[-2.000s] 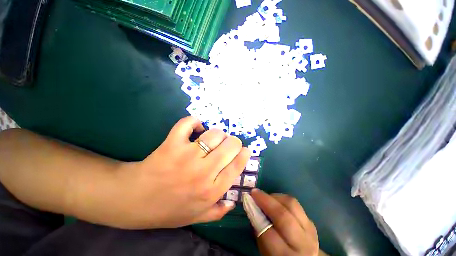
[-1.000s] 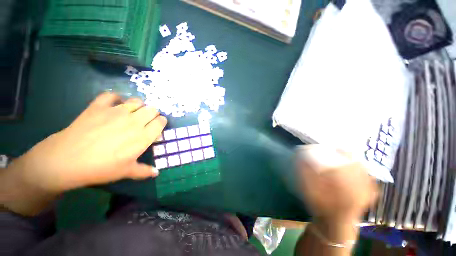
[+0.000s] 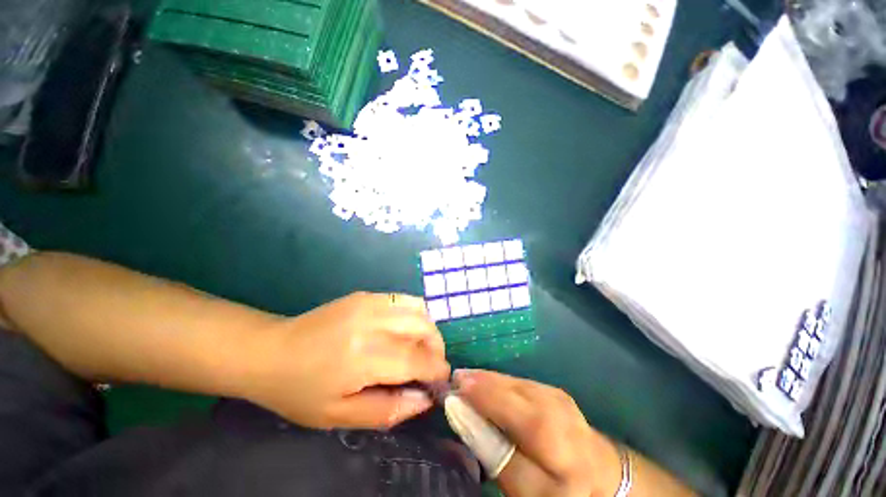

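Note:
The green circuit board panel [image 3: 491, 335] lies on the dark green tabletop. Rows of square components [image 3: 476, 280] with whitish faces cover its upper part; its lower part is bare green. My left hand [image 3: 364, 364] and my right hand [image 3: 529, 427] meet just below the panel. Their fingertips pinch a small dark item [image 3: 440, 388] between them, mostly hidden and too small to name. A whitish finger cot [image 3: 476, 437] covers a right-hand finger. The bright pile of white plastic spacers [image 3: 408, 160] lies above the panel.
A stack of green panels [image 3: 291, 49] stands upper left, with a black phone [image 3: 76, 107] left of it. A perforated tray [image 3: 583, 34] is at the top edge. The white wrapped package [image 3: 729, 233] at right bears small square components [image 3: 802, 351]. Striped stacked sheets [image 3: 826, 427] are lower right.
My right hand has come back left from the white package to my left hand. My left hand has left the panel's left edge and moved down and right. The view has shifted.

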